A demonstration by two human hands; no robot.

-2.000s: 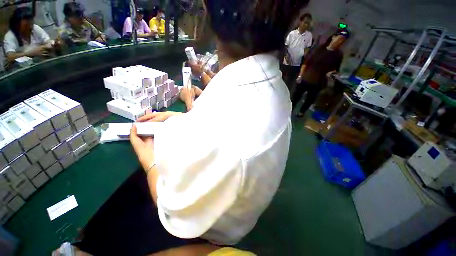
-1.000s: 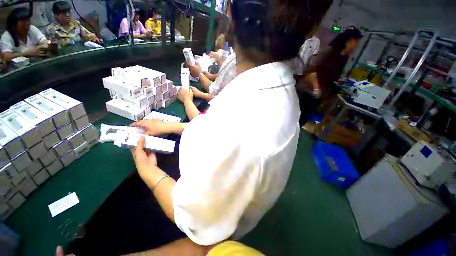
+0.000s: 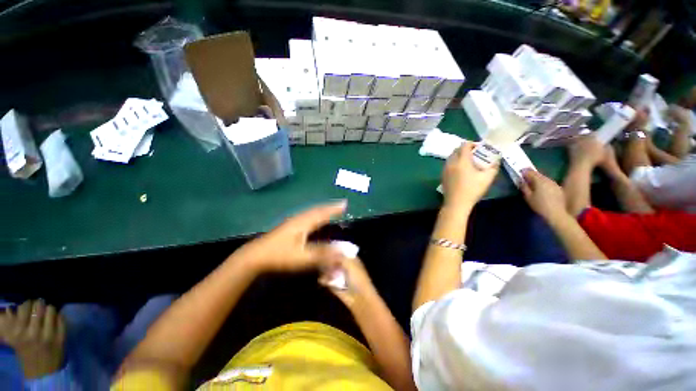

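Note:
My left hand is over the bench's front edge, blurred, with fingers spread and nothing seen in it. My right hand is just below and right of it, closed on a small white item, perhaps folded paper slips; my left hand partly covers it. One white paper slip lies flat on the green bench beyond my hands. An open carton with a raised brown flap stands to the left and holds white slips.
White unit cartons are stacked behind, with another stack at right. Printed slips, a white pouch, a loose carton and a clear bag are at left. A white-shirted neighbour's hands hold a carton.
The view has swung left and down onto the bench. Both my hands are now clearly visible, and the open carton and loose slips have come into view. The neighbour's carton now has an open flap.

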